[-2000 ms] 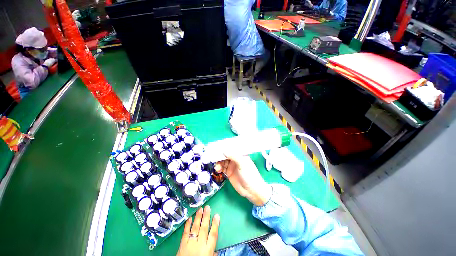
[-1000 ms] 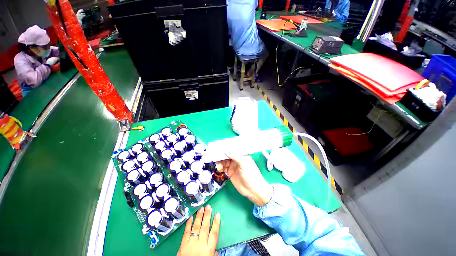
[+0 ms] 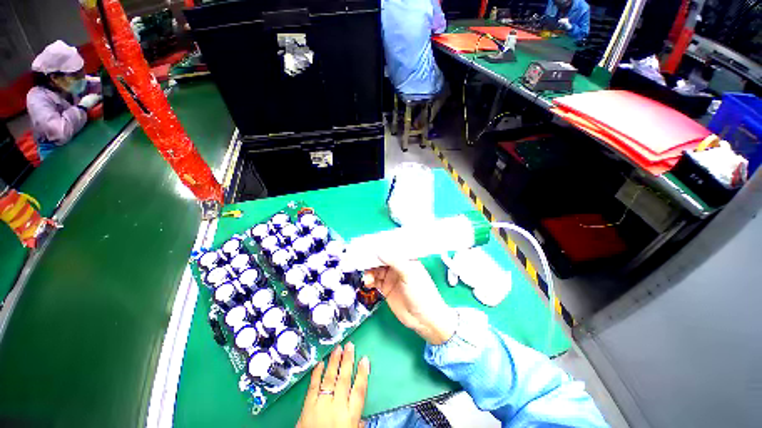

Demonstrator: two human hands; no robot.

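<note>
The circuit board lies on the green mat, crowded with two blocks of upright capacitors with white tops. My right hand holds the white glue syringe low over the board's right edge, beside the copper-brown coil. The syringe tip is hidden. A green cap with a pale air hose is on its rear end. My left hand lies flat on the mat by the board's near edge, fingers apart, holding nothing, partly cut off by the frame's bottom.
A whitish crumpled plastic item and a limp white heap lie on the mat. Black totes are stacked behind. A green conveyor runs at the left, with a red-wrapped post. People sit in the background.
My hands, the syringe and the board show almost no movement. The view has shifted very slightly.
</note>
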